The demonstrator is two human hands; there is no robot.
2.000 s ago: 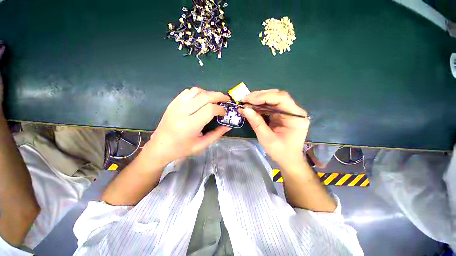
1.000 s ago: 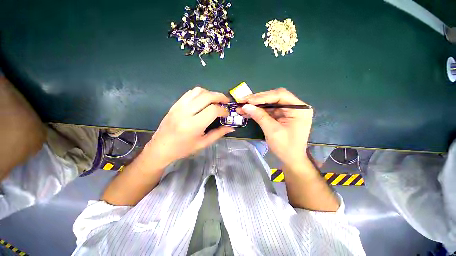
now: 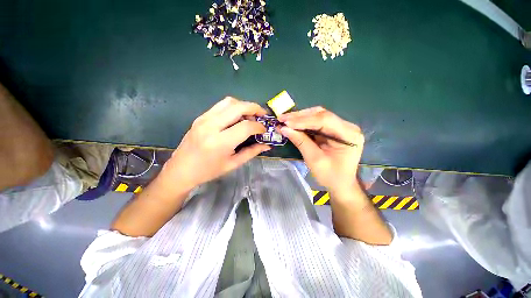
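The small device housing (image 3: pixel 271 137), dark with a white and purple inside, is at the bench's near edge. My left hand (image 3: pixel 218 139) holds its left side between fingers and thumb. My right hand (image 3: pixel 326 142) pinches a slim dark pen-like tool (image 3: pixel 335 138), with its fingertips at the housing's upper right. The tool's tip is hidden by the fingers. The yellow-and-white battery (image 3: pixel 281 103) lies at the housing's upper edge, just above my right fingertips. Any wires between them are too small to tell.
A pile of dark wired components (image 3: pixel 236 26) and a smaller pile of cream pieces (image 3: pixel 330 36) lie on the green bench (image 3: pixel 145 70). Another person's arm (image 3: pixel 20 139) is at the left, and a person's pale sleeve (image 3: pixel 474 215) at the right. Striped tape (image 3: pixel 396 202) marks the floor.
The tool's outer end has swung up to level, then down again. The neighbour's arm at the left has come further into view. My left hand keeps its hold on the housing.
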